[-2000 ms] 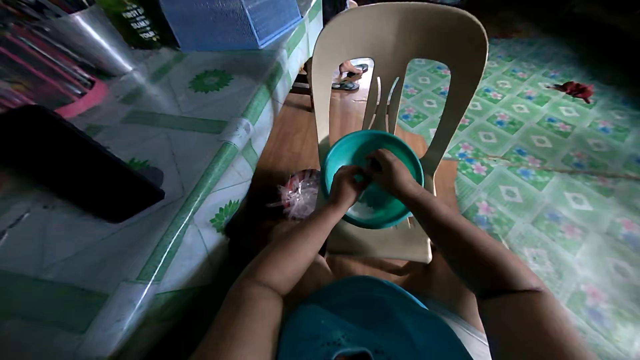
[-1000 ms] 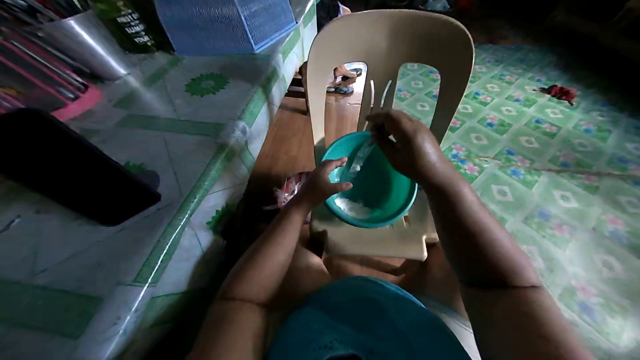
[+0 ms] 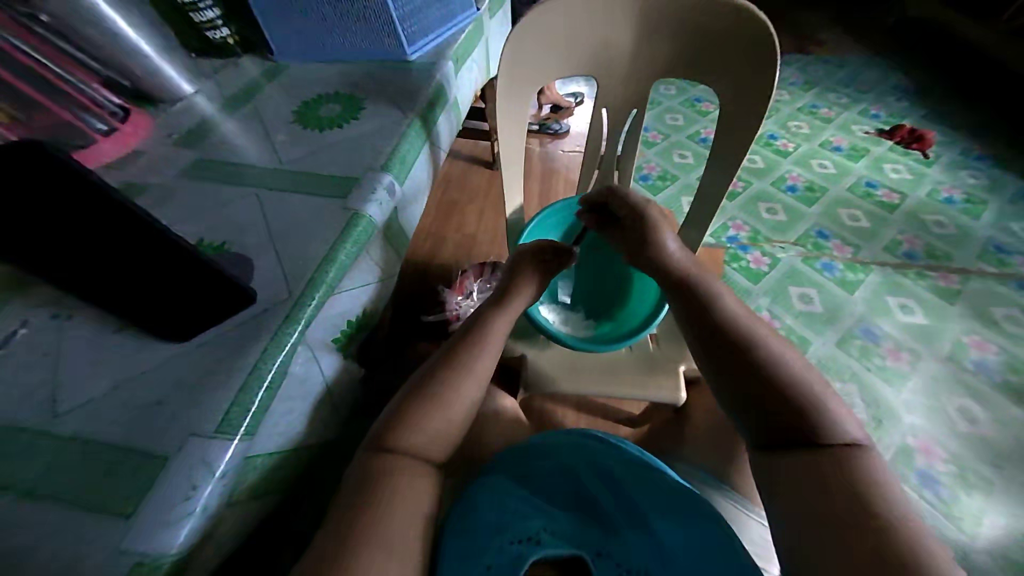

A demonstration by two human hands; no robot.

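A teal plastic basin rests on the seat of a beige plastic chair. Whitish, translucent material lies at its lower left inside. My left hand is over the basin's left side, fingers pinched near a small dark thing and a pale strip hanging below. Higher and to the right, my right hand has its fingers closed at the upper end of the dark thing. What each hand grips is too small and dim to name.
A tiled counter runs along the left, bearing a black object, a blue plastic basket and a pink-rimmed holder. A plastic bag is beside the chair. Another person's sandalled foot shows behind it. Red cloth lies on the patterned floor.
Since a second ago, my hands have come closer together over the basin. The long pale strip then seen between them no longer shows stretched out.
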